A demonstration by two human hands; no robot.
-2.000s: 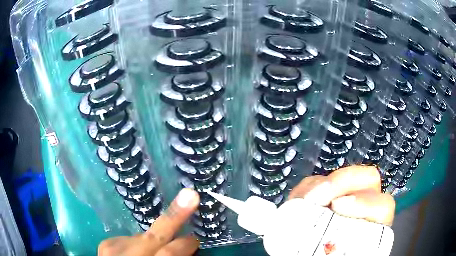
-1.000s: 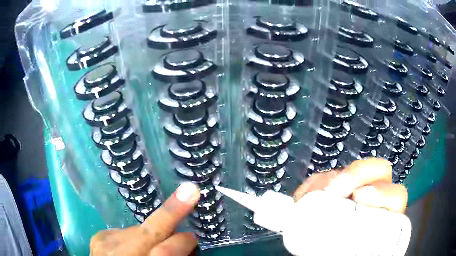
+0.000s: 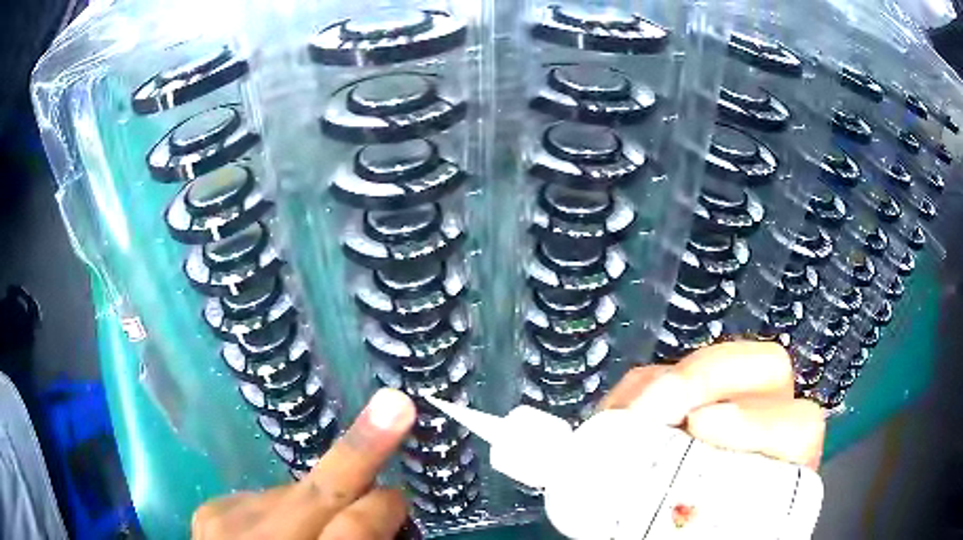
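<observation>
A clear tray (image 3: 496,316) holds columns of shiny black round parts (image 3: 393,97) with raised silver centres. My right hand (image 3: 729,396) is closed around a white nozzle bottle (image 3: 676,480), which lies tilted with its tip pointing left. The tip is at a round part low in the second column from the left; whether it touches cannot be told. My left hand (image 3: 327,485) is at the bottom left, cut off by the lower edge. Its index finger is stretched out beside the same column, close to the tip. It grips nothing that I can see.
A green mat (image 3: 158,443) lies under the tray. A blue object (image 3: 69,443) is at the lower left beyond the mat. A pale grey shape (image 3: 21,464) stands at the left edge, and a small label (image 3: 133,328) is on the tray's left side.
The round parts have shifted slightly in view. Over the last second the bottle and my right hand have moved a little left, and the bottle has turned so its red mark shows again. My left hand stays nearly in place.
</observation>
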